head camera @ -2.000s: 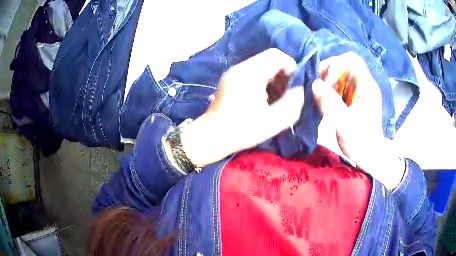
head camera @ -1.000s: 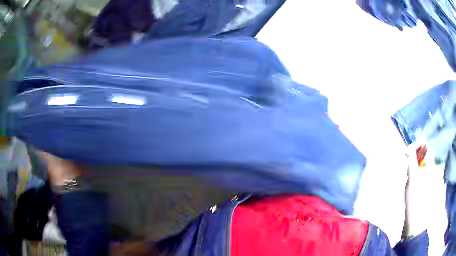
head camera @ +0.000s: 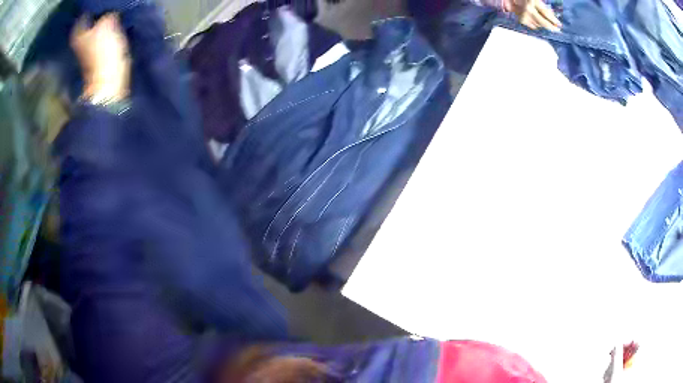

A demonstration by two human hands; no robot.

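Observation:
My left hand [head camera: 103, 60] is at the far upper left, arm stretched out and blurred. It looks closed on a dark blue denim garment [head camera: 202, 217], which hangs beside and below the arm, also blurred; the exact grip is hidden. My right hand [head camera: 615, 366] is low at the right, cut off by the bottom edge and washed out against the white table. The orange handle of the thread snips [head camera: 629, 351] shows at it; the blades cannot be made out.
The white table [head camera: 487, 202] has its corner near the lower middle. Denim garments [head camera: 329, 164] hang beyond its left edge, with darker ones further left. Another person's hand [head camera: 533, 13] rests on denim at the top. A pale-blue denim piece [head camera: 663, 232] lies at the right edge.
My left hand and the denim garment have swung from in front of me to the far upper left. The view has turned left, and my right hand now appears lower.

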